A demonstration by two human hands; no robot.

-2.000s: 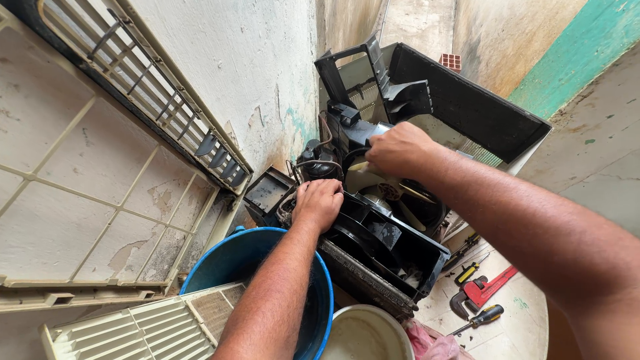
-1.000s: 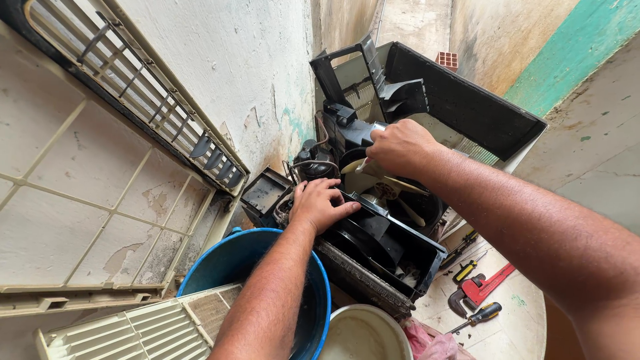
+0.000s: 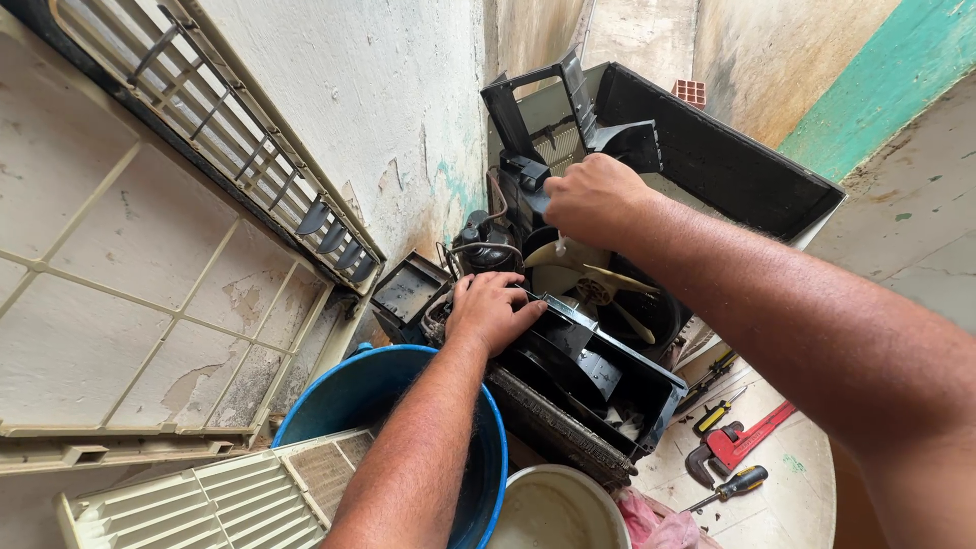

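An opened window air conditioner fills the middle, with a cream fan blade [image 3: 596,288] inside a black shroud. My left hand [image 3: 492,309] rests on the near edge of the black plastic blower housing [image 3: 560,354], fingers spread, beside the black compressor [image 3: 486,242]. Above the fan, my right hand [image 3: 595,200] is closed near a black box-shaped part [image 3: 526,174]; a small pale piece hangs below its fingers, and what it holds is mostly hidden. A black plastic frame [image 3: 520,120] stands behind it.
A blue bucket [image 3: 499,457], a cream bucket [image 3: 560,511] and a pink cloth [image 3: 659,526] are nearby. Right lie a red pipe wrench [image 3: 751,438] and screwdrivers [image 3: 740,483]. The black-lined casing [image 3: 709,145] is behind; a cream grille [image 3: 191,499] lies lower left.
My right hand has moved up and away from the fan toward the black box-shaped part. My left hand stays at the housing's edge.
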